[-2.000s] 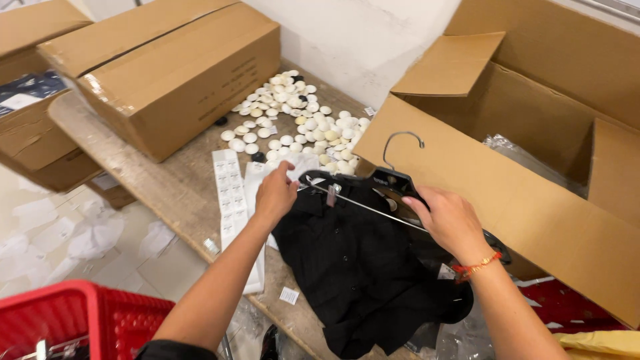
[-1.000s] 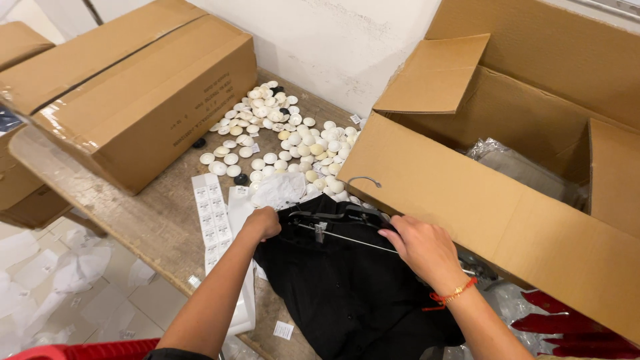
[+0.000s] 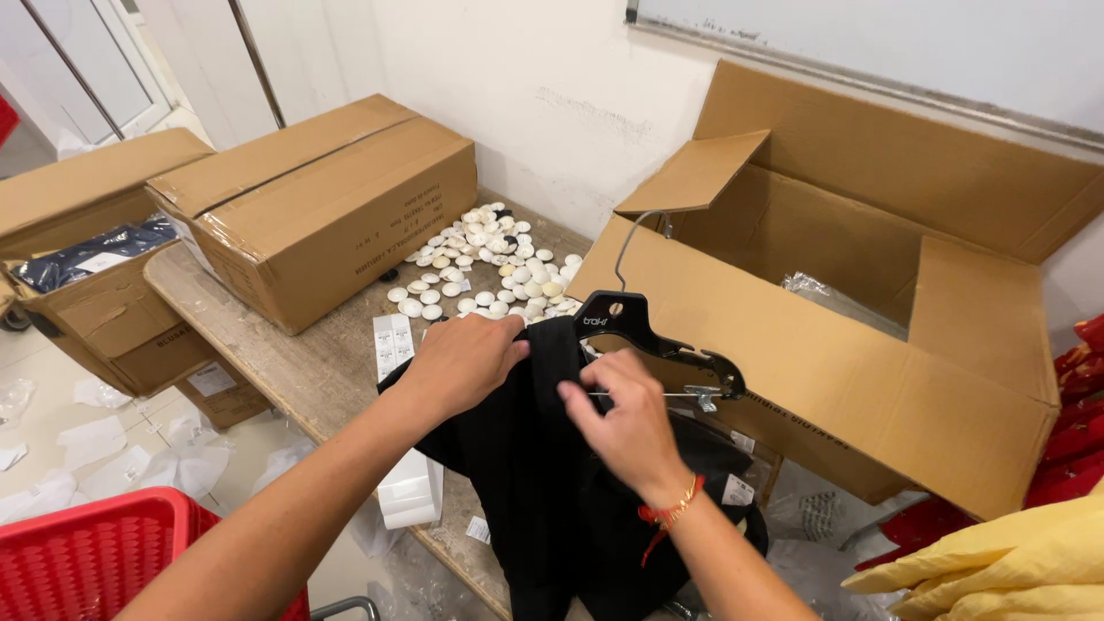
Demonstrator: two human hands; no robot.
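Observation:
A black plastic hanger [image 3: 612, 317] with a metal hook and a clip bar stands raised in front of the open carton. Black cloth, part of a garment [image 3: 526, 466], drapes over the hanger's left side and hangs down over the table edge. My left hand [image 3: 470, 358] grips the cloth at the hanger's left shoulder. Beside the hanger's middle is my right hand [image 3: 617, 414], its fingers bent and slightly blurred against the cloth and near the metal bar; whether it grips anything is unclear. A metal clip [image 3: 704, 397] shows at the bar's right end.
White round security tags [image 3: 517, 276] lie heaped on the wooden table [image 3: 336, 371] beside a sticker strip [image 3: 393, 341]. A closed carton [image 3: 328, 207] stands left, an open carton [image 3: 776, 345] right. Below are a red basket [image 3: 95, 552] and yellow cloth [image 3: 1000, 561].
The hanger has been raised and turned, and black cloth now drapes over its left shoulder. My right hand has moved from the hanger's right side toward its middle. The view has tilted up.

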